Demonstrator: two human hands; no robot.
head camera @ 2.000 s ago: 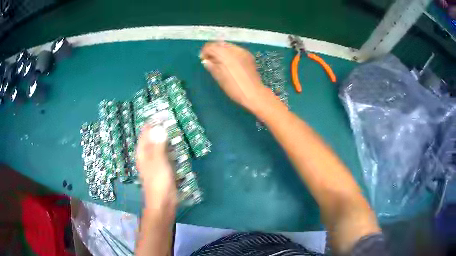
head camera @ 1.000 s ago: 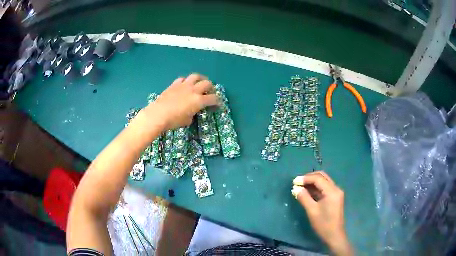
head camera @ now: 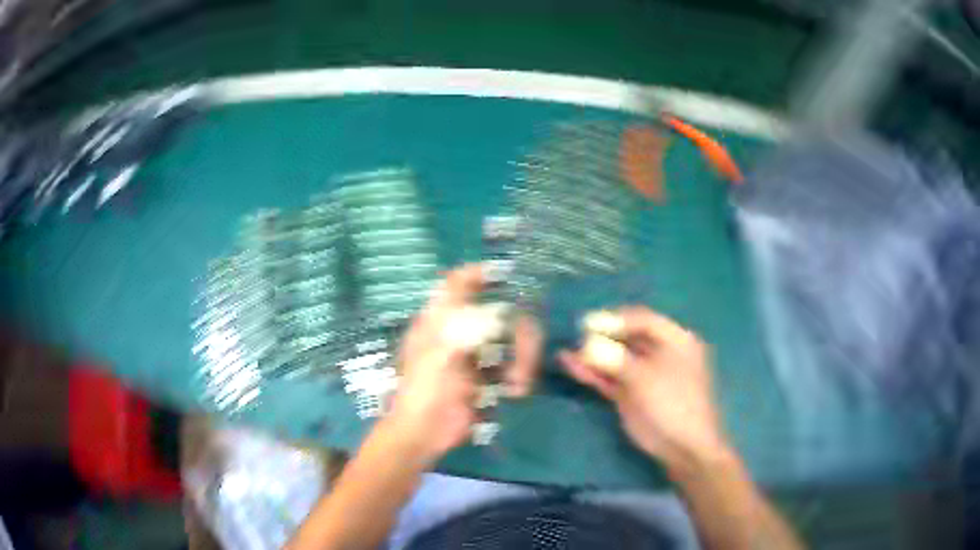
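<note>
The picture is strongly blurred. My left hand (head camera: 457, 360) is in front of me, closed around a circuit board strip (head camera: 487, 395) that stands upright in the view and shows above and below the fingers. My right hand (head camera: 650, 376) is just to its right, apart from the strip, with pale finger cots on the thumb and fingertip, which are pinched together. Whether something small is between them cannot be told. A pile of board strips (head camera: 376, 231) lies left of my left hand. Another group of strips (head camera: 570, 204) lies beyond my hands.
Orange-handled pliers (head camera: 704, 147) lie at the far right by the pale edge strip (head camera: 430, 81). A large clear plastic bag (head camera: 849, 290) is at the right. Grey housings (head camera: 107, 156) are heaped at far left. A red item (head camera: 120, 430) and plastic bag (head camera: 263, 483) are below left.
My left hand has moved from the left pile towards the middle and now holds a strip. My right hand has come nearer to it. The view has shifted and blurred.
</note>
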